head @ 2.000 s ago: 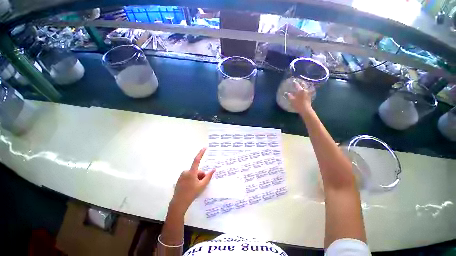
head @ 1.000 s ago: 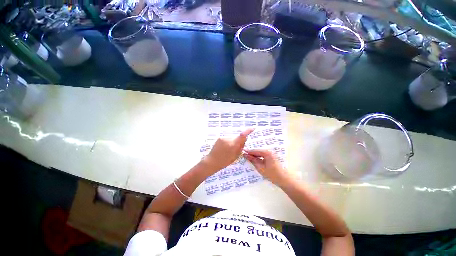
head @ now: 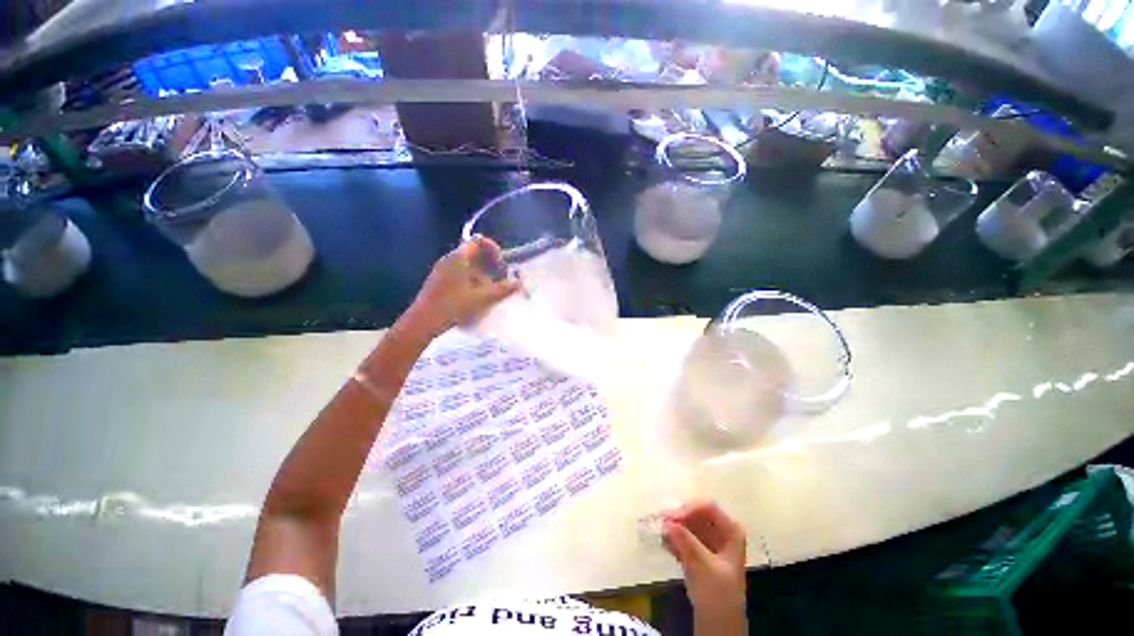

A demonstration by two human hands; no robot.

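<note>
My left hand [head: 466, 288] grips the near left wall of a clear container [head: 575, 283] with a whitish bottom, just below its rim. This container stands or hangs at the belt's near edge; its base is washed out by glare. My right hand [head: 709, 544] is low over the bench and pinches a small pale label [head: 654, 531] at the fingertips. The printed label sheet [head: 504, 460] lies slanted on the bench, under and beside my left forearm. Another clear container [head: 736, 379] lies tilted on the bench, its open rim to the upper right.
The cream-white bench [head: 895, 410] runs across the view. Behind it, the dark green belt [head: 373, 249] carries several clear containers, including one at the left [head: 249, 246] and one behind the held one [head: 678, 218]. A green crate [head: 1057, 540] is at the lower right.
My left hand has moved from the sheet up to a container and taken hold of it. My right hand has moved away from the sheet to the right with a small label. The view has shifted right.
</note>
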